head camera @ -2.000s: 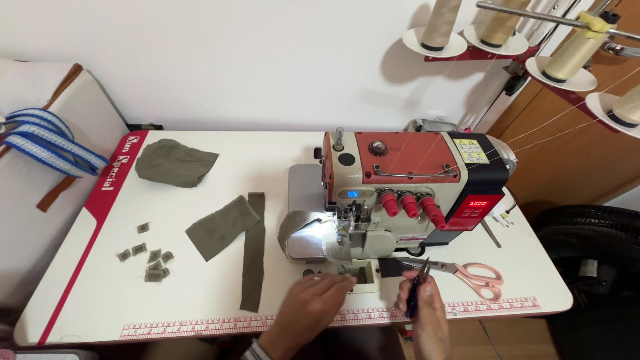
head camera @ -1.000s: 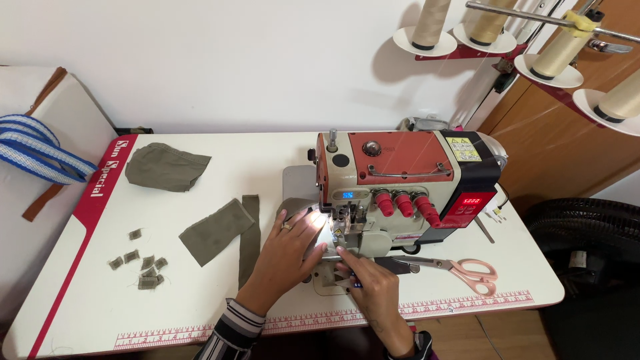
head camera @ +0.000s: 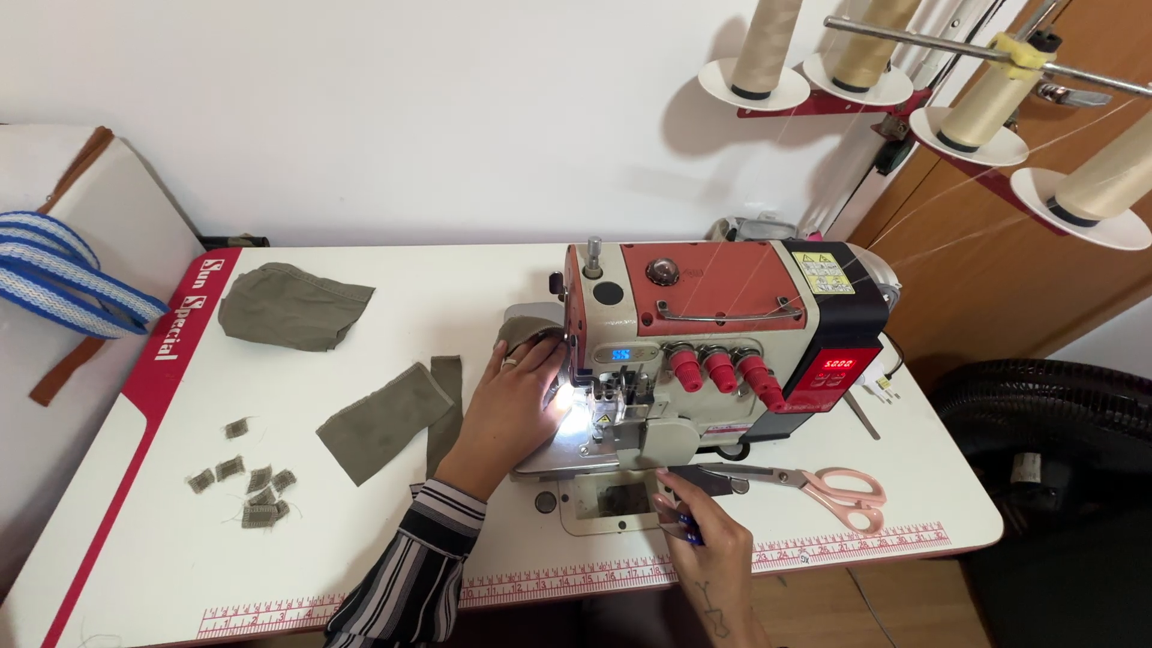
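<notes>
My left hand [head camera: 515,409] lies on an olive fabric piece [head camera: 529,331] at the left side of the overlock sewing machine [head camera: 711,288], beside its lit needle area; its fingertips are partly hidden behind the machine head. My right hand [head camera: 706,535] holds small dark blue thread snips [head camera: 688,526] in front of the machine, index finger near the front cover. An olive rectangular piece [head camera: 387,423] and a narrow olive strip [head camera: 444,405] lie left of my left hand. Another olive fabric piece [head camera: 292,308] lies at the back left.
Several small frayed fabric scraps [head camera: 261,513] lie at the left. Pink-handled scissors [head camera: 841,497] rest right of my right hand. A printed ruler [head camera: 540,587] runs along the front edge. Thread cones [head camera: 765,49] stand above at the right, and a black fan [head camera: 1035,432] is beside the table.
The left hand has moved from the machine's front to the fabric at its left side. The right hand, at the needle area one second ago, has drawn back toward the table's front edge with the snips.
</notes>
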